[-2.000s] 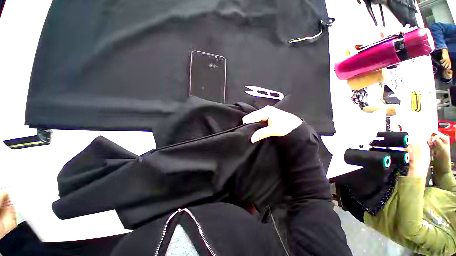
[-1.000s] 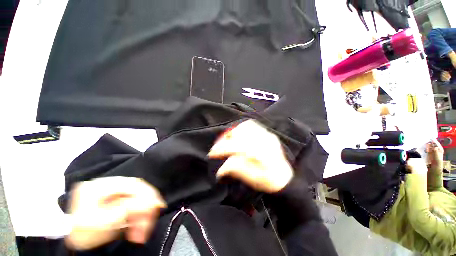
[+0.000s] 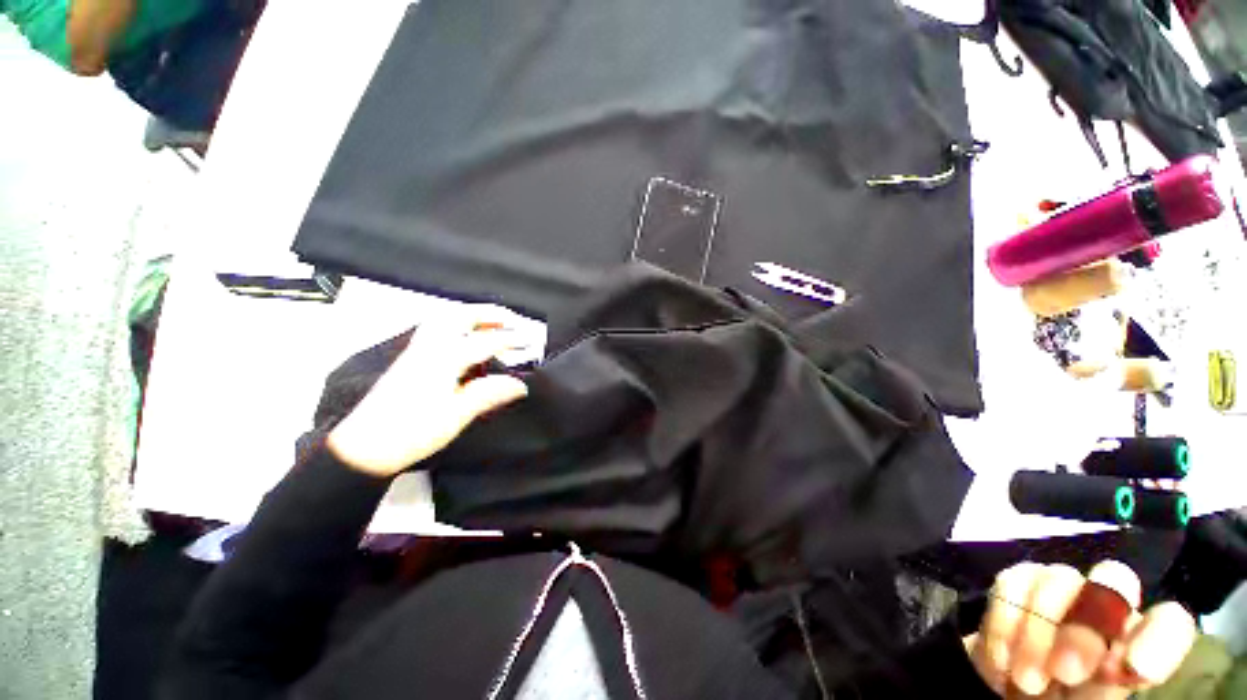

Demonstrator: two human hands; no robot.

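The black garment piece (image 3: 615, 424) lies bunched on my lap and over the table's front edge, with a thin ridge along its upper side. My left hand (image 3: 431, 397) is over its left end, thumb and fingers apart at the cloth; whether it grips a fold is unclear. My right hand (image 3: 1074, 632) is low at the far right, away from the garment, fingers curled shut. A fine dark thread (image 3: 1026, 607) seems to cross its fingers; no needle can be made out. White snips (image 3: 800, 283) lie beyond the garment.
A black panel (image 3: 547, 151) covers the table beyond, with a smartphone (image 3: 677, 230) on it. A dark slim item (image 3: 278, 286) lies left. At right are a magenta cylinder (image 3: 1105, 220), thread cones (image 3: 1074, 495) and a black bag (image 3: 1115, 69). People are partly visible upper left and lower right.
My left hand has come in from the far left onto the garment's left end. My right hand has left the garment and swung out to the lower right. The view has shifted.
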